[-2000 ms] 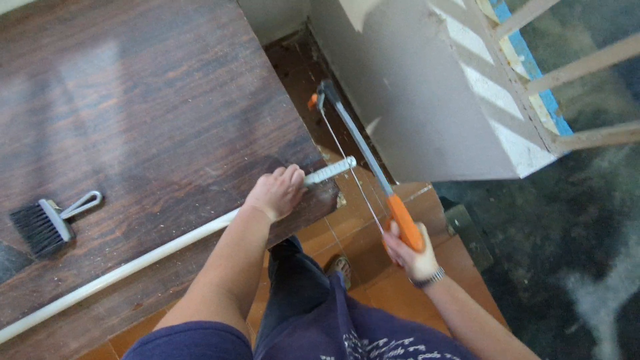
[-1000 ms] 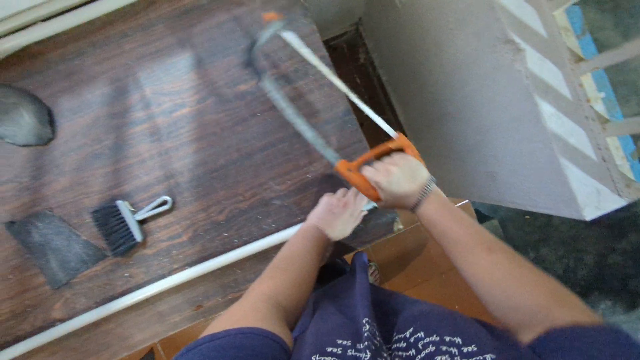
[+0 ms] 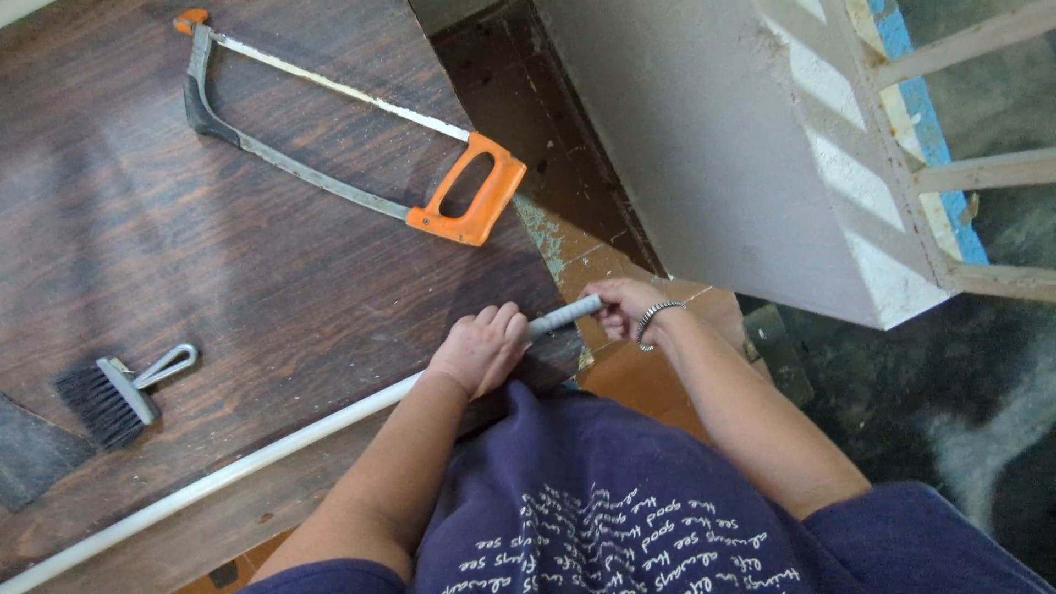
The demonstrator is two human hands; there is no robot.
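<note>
A long white pipe (image 3: 239, 469) lies along the near edge of the wooden table. My left hand (image 3: 485, 346) is closed over it near the table's corner. Past that hand, a grey ridged end section (image 3: 565, 318) sticks out toward the table's edge. At its tip are the fingers of my right hand (image 3: 620, 308), which wears a coiled bracelet; whether they grip the end or only touch it I cannot tell. A hacksaw (image 3: 466, 190) with an orange handle lies on the table above my hands, its blade on the far side.
On the table's left lie a black-bristled brush (image 3: 115, 400) with a grey handle and a dark flat sheet (image 3: 33, 454). A pale wall (image 3: 701, 148) rises beyond the table's right edge. Wooden bars (image 3: 990, 169) stand at the far right, and orange tiles (image 3: 643, 375) show below.
The hacksaw, in my right hand in both earlier frames, now lies on the table. My right hand has let it go and moved to the pipe's end. My left hand stays on the pipe.
</note>
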